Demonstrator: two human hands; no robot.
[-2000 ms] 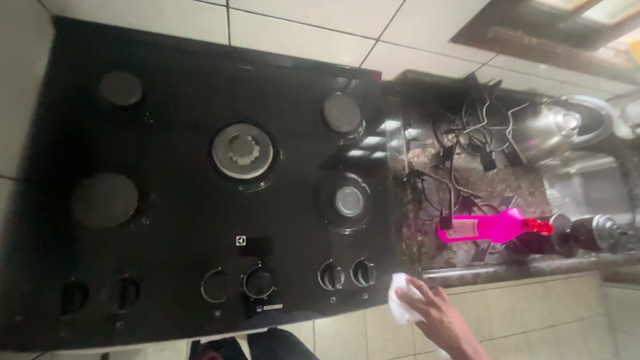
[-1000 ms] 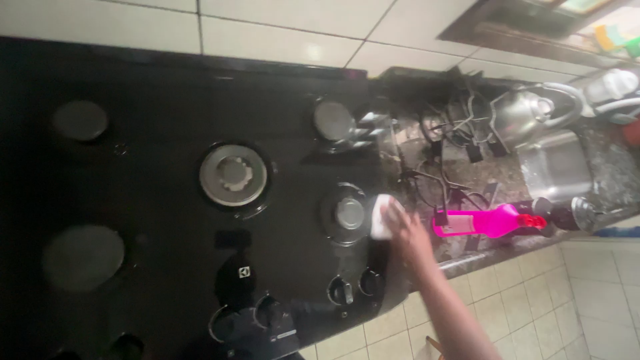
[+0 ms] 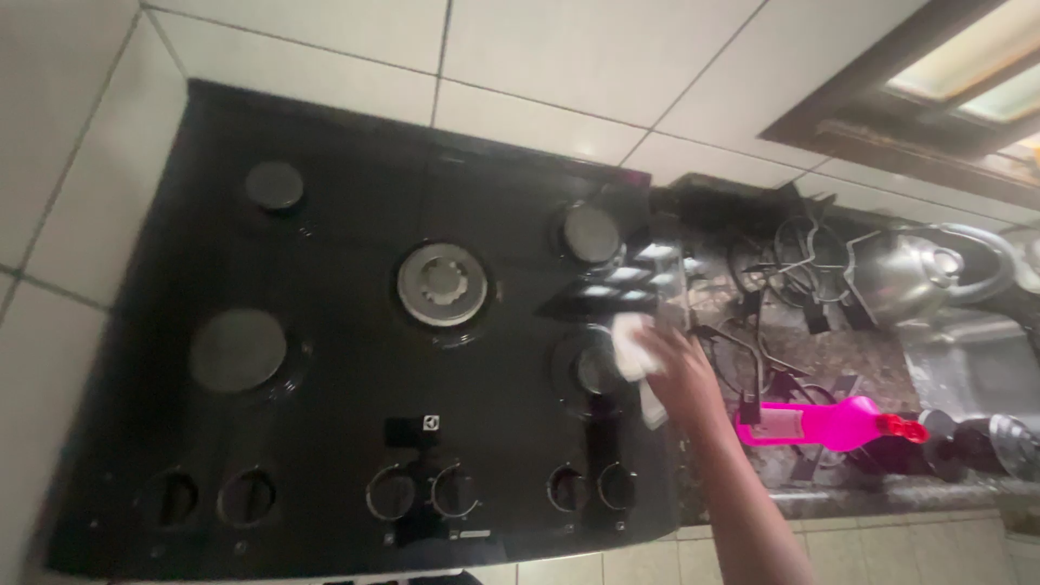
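My right hand [image 3: 678, 370] holds a white cloth [image 3: 634, 348] against the right side of a black glass gas cooktop [image 3: 341, 439]. The cloth partly covers the front right burner [image 3: 595, 371] and hangs below my fingers near the cooktop's right edge. Above it lies the back right burner [image 3: 591, 232], and the large central burner [image 3: 443, 284] is to the left. No grates sit over the burners. Both the hand and the cloth are somewhat blurred. My left hand is out of view.
Metal pan grates [image 3: 751, 349] are piled on the granite counter beside the cooktop. A pink bottle with a red cap [image 3: 849, 424] lies there too. Behind stand a steel kettle [image 3: 906, 272] and a metal sink [image 3: 971, 357]. Control knobs [image 3: 455, 491] line the cooktop's front.
My right hand with the cloth has moved from the cooktop's front right corner, beside the knobs, back to the front right burner. The view has shifted.
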